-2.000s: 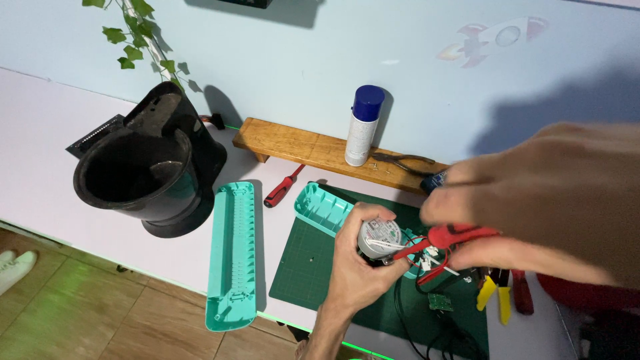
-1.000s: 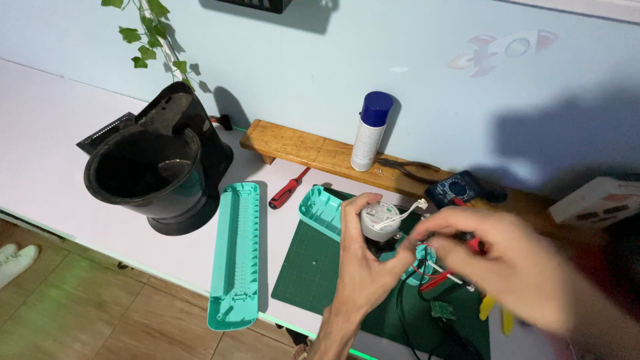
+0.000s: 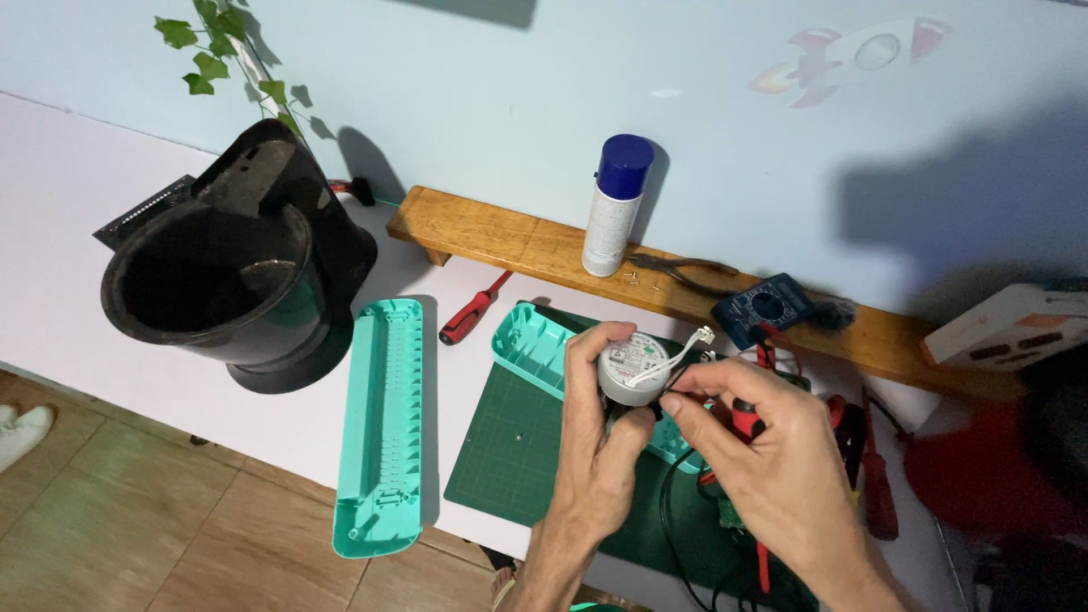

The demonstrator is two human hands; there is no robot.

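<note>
My left hand (image 3: pixel 599 433) grips a small round metal motor (image 3: pixel 633 365) with a printed face and white wires ending in a connector (image 3: pixel 704 335). The thumb and fingertips of my right hand (image 3: pixel 756 450) pinch something thin and dark at the motor's right side, probably a black cable. A red-handled tool (image 3: pixel 746 418) shows behind the right fingers; whether that hand also holds it is unclear. Beneath both hands, a turquoise plastic housing (image 3: pixel 529 347) lies on the green cutting mat (image 3: pixel 501 450), and a black cable (image 3: pixel 667 510) hangs down over the mat.
A turquoise cover (image 3: pixel 382 425), a red screwdriver (image 3: pixel 467 321) and a black bucket-like container (image 3: pixel 212 280) are at left. Along the back, a wooden shelf (image 3: pixel 510 238) holds a spray can (image 3: pixel 616 208), pliers (image 3: pixel 680 268) and a multimeter (image 3: pixel 765 308). A white box (image 3: pixel 1011 323) is at right.
My right hand was at a red-handled tool beside the motor two seconds ago, then blurred to its right; now its fingertips are at the motor's side. The white wires now stick up toward the upper right.
</note>
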